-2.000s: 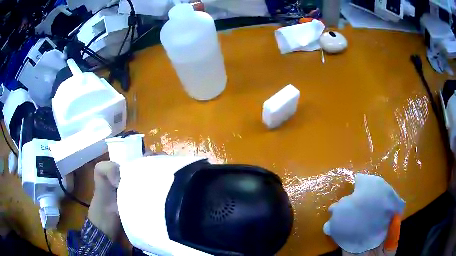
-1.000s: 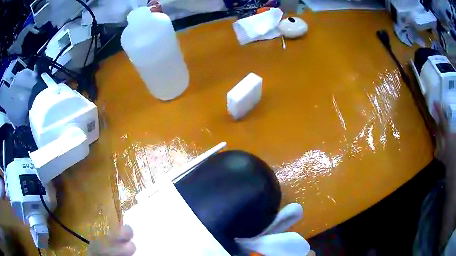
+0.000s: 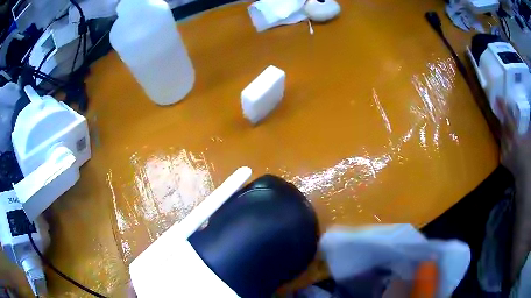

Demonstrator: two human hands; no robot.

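Observation:
A white security camera (image 3: pixel 180 270) with a glossy black head (image 3: pixel 259 233) is at the bottom centre, cut off by the lower edge. A slim white antenna (image 3: pixel 218 201) runs along the head's upper left side. My left hand (image 3: pixel 130 289) shows only as a sliver at the camera body's lower left edge; its fingers are hidden. My right hand (image 3: pixel 399 286), blurred and partly cut off, holds a pale, limp cloth (image 3: pixel 378 247) just right of the head. An orange finger cot (image 3: pixel 425 278) shows on it.
A white block (image 3: pixel 263 94) stands mid-bench (image 3: pixel 326 116), a translucent bottle (image 3: pixel 154 55) back left. Folded tissue (image 3: pixel 276 13) and a round white pot (image 3: pixel 322 9) lie behind. Other cameras (image 3: pixel 52 139) crowd the left. Another person's hand (image 3: pixel 515 137) touches a camera (image 3: pixel 503 73) at right.
The held camera has turned, bringing its antenna into view. The cloth went from right of the camera to under its head, then out to the right again. The view has shifted right.

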